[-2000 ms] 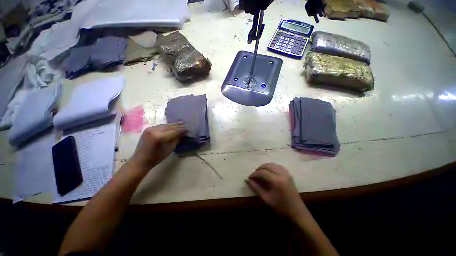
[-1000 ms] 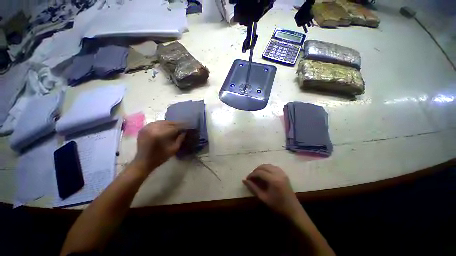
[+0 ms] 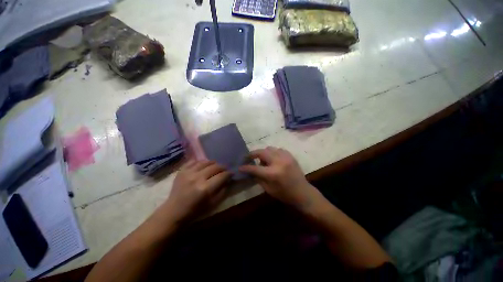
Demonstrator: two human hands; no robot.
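A small grey cut piece [image 3: 225, 144] lies between the two piles near the table's front edge; whether it is one layer or several, I cannot tell. My left hand [image 3: 201, 179] holds its lower left edge and my right hand [image 3: 270, 168] holds its lower right edge, fingertips close together. The left pile of grey pieces [image 3: 149, 126] sits to the left, its lower layers uneven. The right pile [image 3: 306, 95] sits further right, with pink showing under its edges. A faint pink patch [image 3: 193, 144] shows between the left pile and the held piece.
The cutter's metal base plate [image 3: 221, 74] and thin upright stand ahead. A brown taped weight [image 3: 124, 47] is at upper left, a gold one [image 3: 319, 27] at upper right beside a calculator [image 3: 255, 7]. Phone [image 3: 25, 230] and sheets [image 3: 52, 204] lie left. The curved table edge [image 3: 353, 157] is near my hands.
My left hand has left the left pile and moved right. Both hands now hold a grey piece between the piles. The view has turned and come closer; green cloth shows below right.
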